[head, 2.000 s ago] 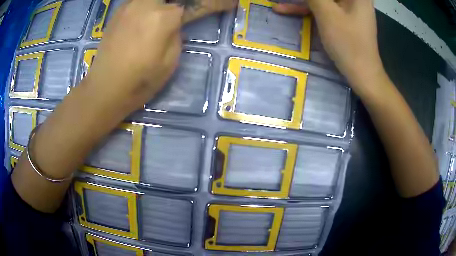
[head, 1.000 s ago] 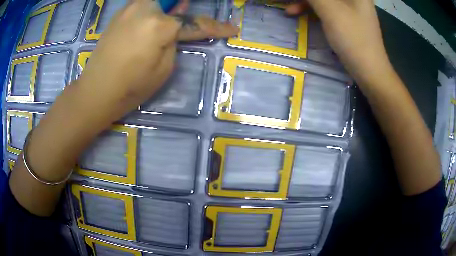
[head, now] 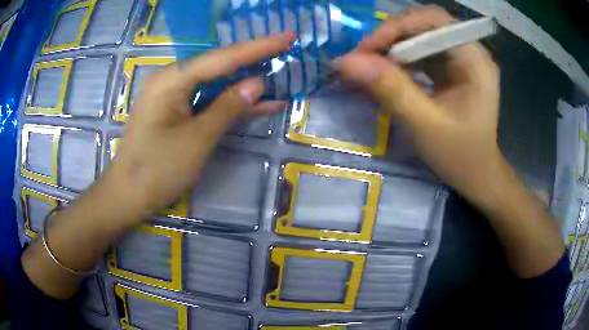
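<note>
My left hand (head: 174, 122) holds a translucent blue film sheet (head: 194, 26) with rows of pale strips (head: 278, 26) above the tray. My right hand (head: 426, 97) holds a tool with a white handle (head: 445, 40) between thumb and fingers. Its thin tip points left to the film's right part; whether it touches a strip is too blurred to tell. Below lies the blister tray (head: 271, 193), with a yellow frame (head: 374, 206) in many of its pockets. The hands and film hide the tray's upper middle.
A glossy blue mass (head: 9, 129) lies along the left edge. Right of the tray is a dark surface (head: 478, 258), bordered by a white strip (head: 539, 48) at the upper right. Another whitish tray with yellow parts (head: 575, 193) shows at the right edge.
The blue sheet has come into view in my left hand, where only a small blue bit showed before. The white-handled tool now shows in my right hand. The tray view has shifted slightly.
</note>
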